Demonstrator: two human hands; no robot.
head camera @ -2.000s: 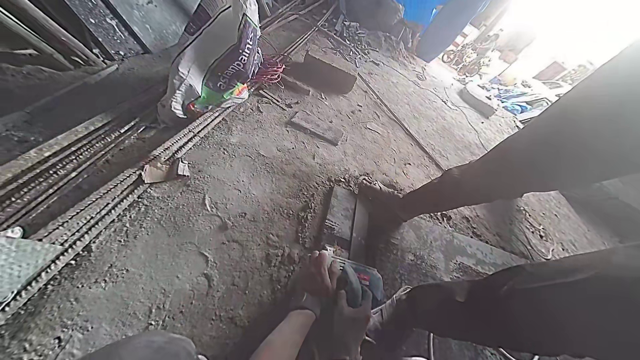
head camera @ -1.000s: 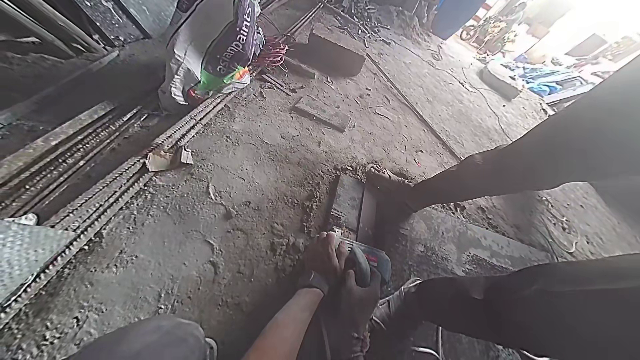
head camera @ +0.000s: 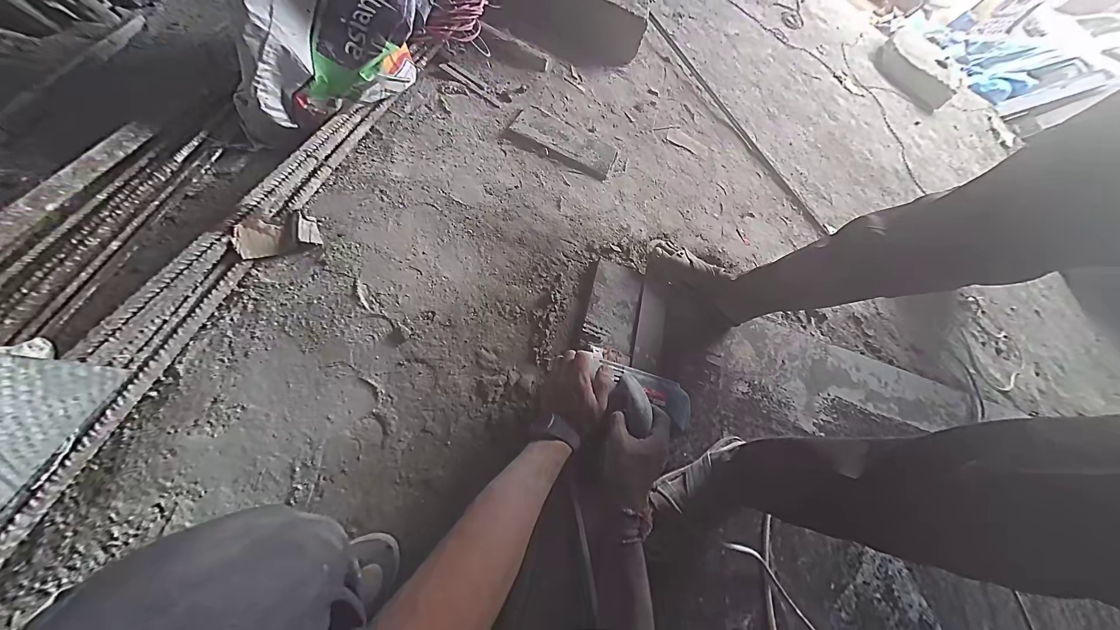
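Both my hands are on a corded handheld power tool (head camera: 643, 398) with a dark rounded body, low in the middle of the view. My left hand (head camera: 577, 389) grips its front left side, with a band on the wrist. My right hand (head camera: 637, 442) is wrapped around the body from behind, with a bracelet at the wrist. The tool's front rests at the near end of a dark flat board (head camera: 610, 302), which lies on the ground. A narrower strip (head camera: 649, 325) runs along the board's right side. The tool's working end is hidden.
Another person's legs (head camera: 892, 245) reach in from the right, one foot (head camera: 687, 267) against the board. A slab (head camera: 840, 376) lies between them. Ribbed steel bars (head camera: 184, 289) and a printed sack (head camera: 341, 52) are at left. A flat block (head camera: 563, 142) lies ahead; a cable (head camera: 770, 569) runs behind.
The view has tilted down and come nearer to the ground. Both hands stay on the tool at the board's near end; the other person's feet remain beside it.
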